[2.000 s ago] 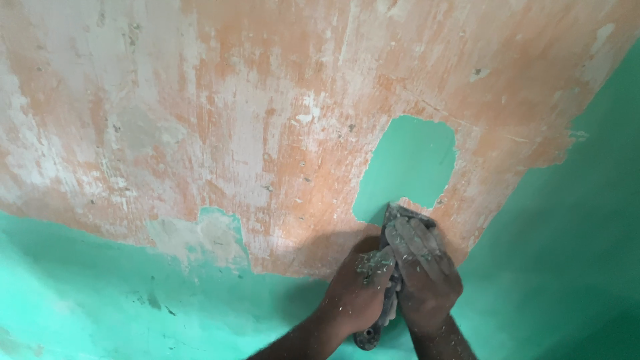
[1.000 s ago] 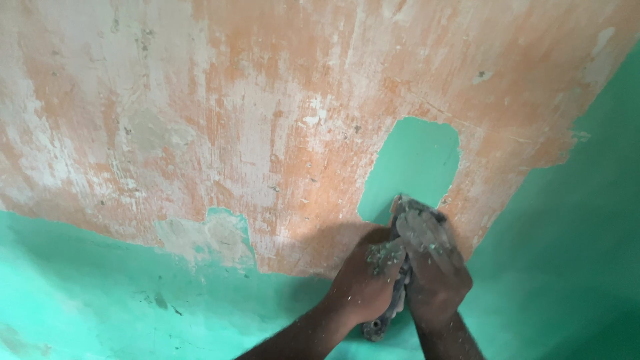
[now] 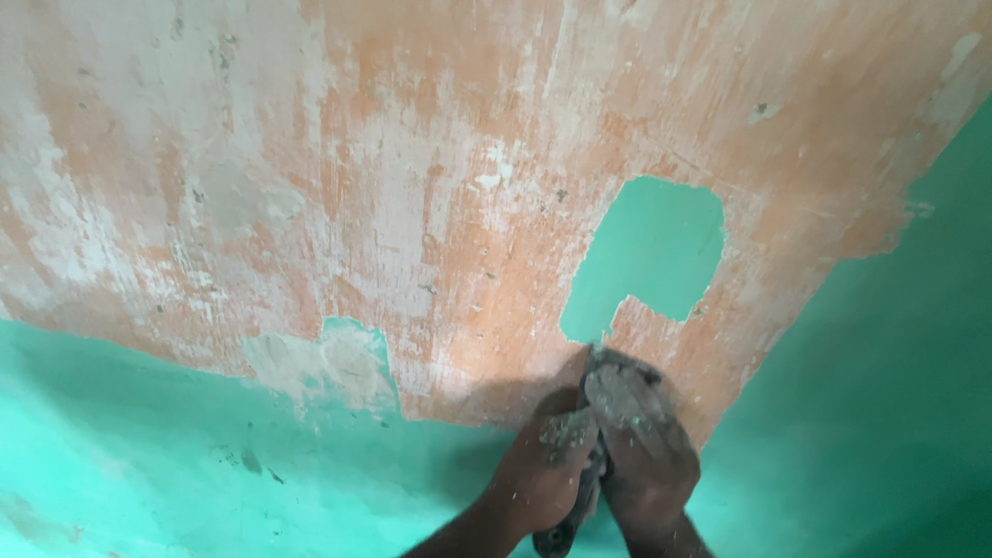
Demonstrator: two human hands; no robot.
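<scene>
Both my hands grip one scraper (image 3: 559, 535), its dark handle end sticking out below them. My left hand (image 3: 546, 465) closes round the handle. Over the blade and upper part of the tool lies my right hand (image 3: 643, 442), its fingers dusted with plaster and paint flakes. The blade's corner touches the wall at the lower edge of a green paint patch (image 3: 659, 240). This patch is an irregular island within the scraped, orange and whitish wall surface (image 3: 480, 271). Most of the blade is hidden under the fingers.
Green paint borders the scraped area along the bottom (image 3: 178, 442) and down the right side (image 3: 876, 372). A greyish filler patch (image 3: 325, 368) lies at the lower left edge. Small pits and chips mark the bare surface.
The green patch has lost paint at its lower right, where a bare notch now shows. Both hands and the scraper have moved slightly down from the patch.
</scene>
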